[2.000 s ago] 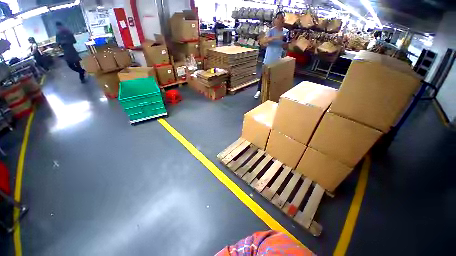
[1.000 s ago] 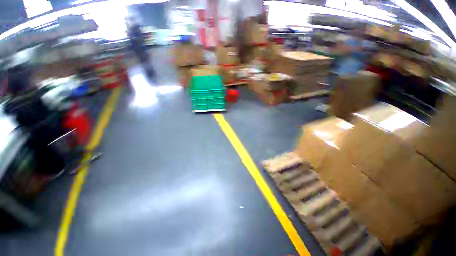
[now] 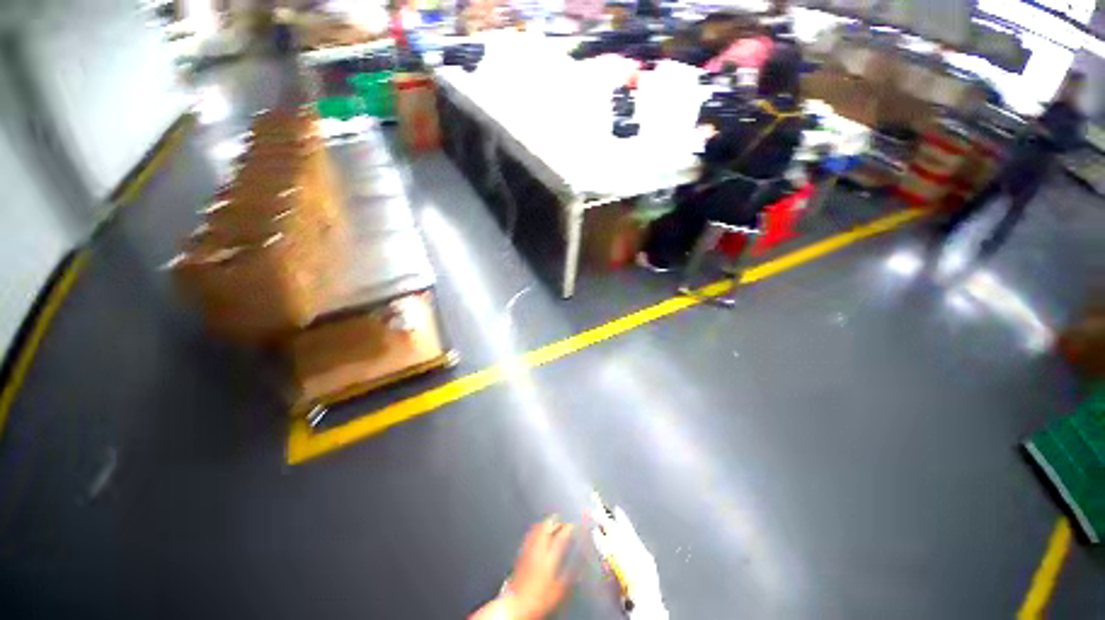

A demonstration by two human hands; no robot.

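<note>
My left hand (image 3: 543,572) is bare and shows at the bottom centre, blurred. Its fingers look slightly apart and I see nothing in it. My right hand (image 3: 630,567) is just to its right, in a white glove, cut off by the bottom edge. A thin yellow and dark streak runs along the glove; blur hides whether it is a held object. The two hands are close together above the grey floor.
A long white table (image 3: 533,109) with black items stands ahead, with a seated person (image 3: 742,145) at its near side. Cartons (image 3: 261,230) stand at left beside a low silvery-topped stack. Another person (image 3: 1030,158) is at upper right. A green crate (image 3: 1076,460) is at the right edge.
The view has swung left, away from the pallet of cartons, to the white table. The green crate has shifted to the right edge. Both my hands have come into view.
</note>
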